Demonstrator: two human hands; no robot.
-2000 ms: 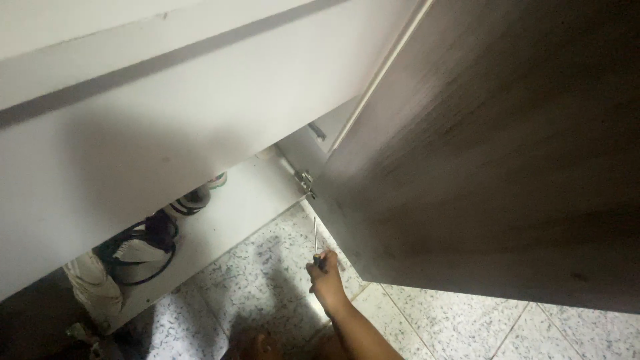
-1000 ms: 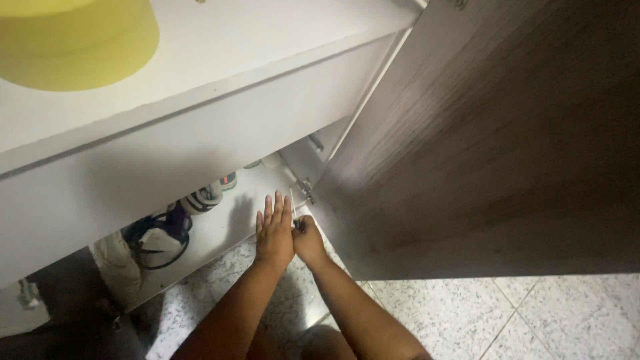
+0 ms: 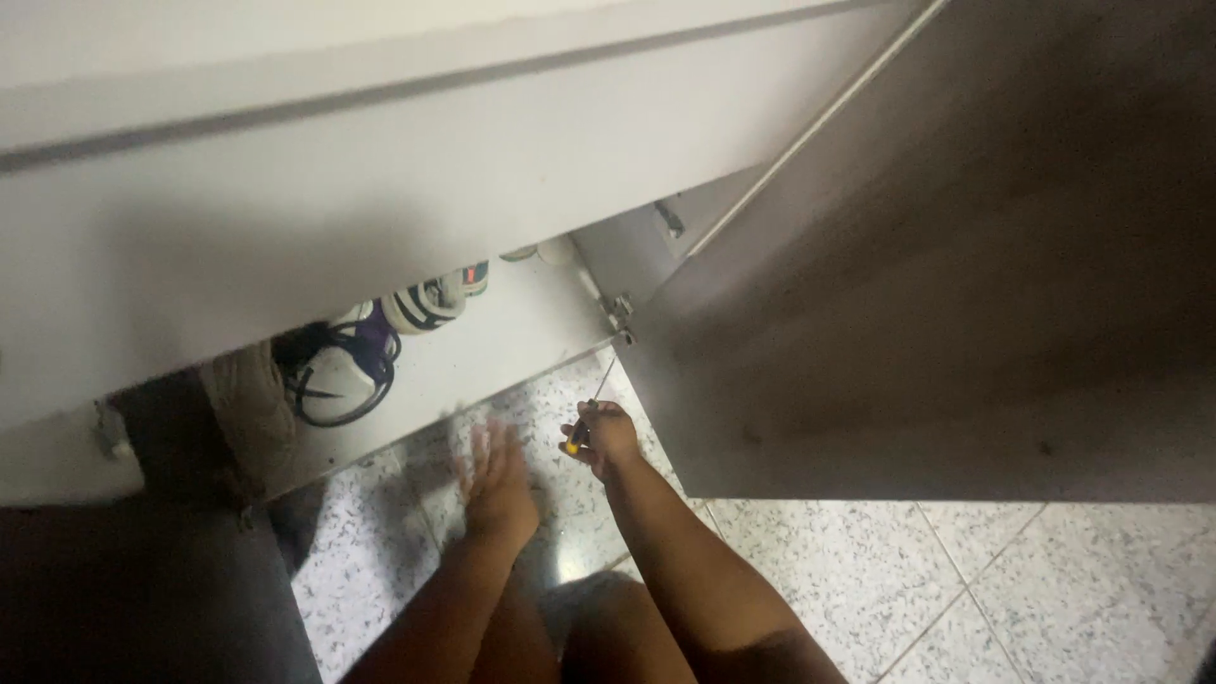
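My right hand (image 3: pixel 608 442) holds a screwdriver (image 3: pixel 578 432) with a black and yellow handle. Its thin shaft points up toward a metal hinge (image 3: pixel 622 309) that sits between the white cabinet's bottom panel (image 3: pixel 532 332) and the dark wood-grain door (image 3: pixel 902 313). The tip is just below the hinge, apart from it as far as I can tell. To the left, my left hand (image 3: pixel 499 484) is over the floor by the cabinet's edge, blurred, fingers spread, holding nothing.
On the bottom panel stand a striped shoe (image 3: pixel 427 304), a dark looped cable (image 3: pixel 347 418) and a beige cloth-like item (image 3: pixel 249 408). Another dark door (image 3: pixel 123 589) is at lower left. Speckled floor tiles (image 3: pixel 836 570) lie below, and a second hinge part (image 3: pixel 669 218) shows higher inside.
My left hand has come away from my right hand, where it was a second ago, and moved left. The right hand still holds the screwdriver, now lower relative to the hinge.
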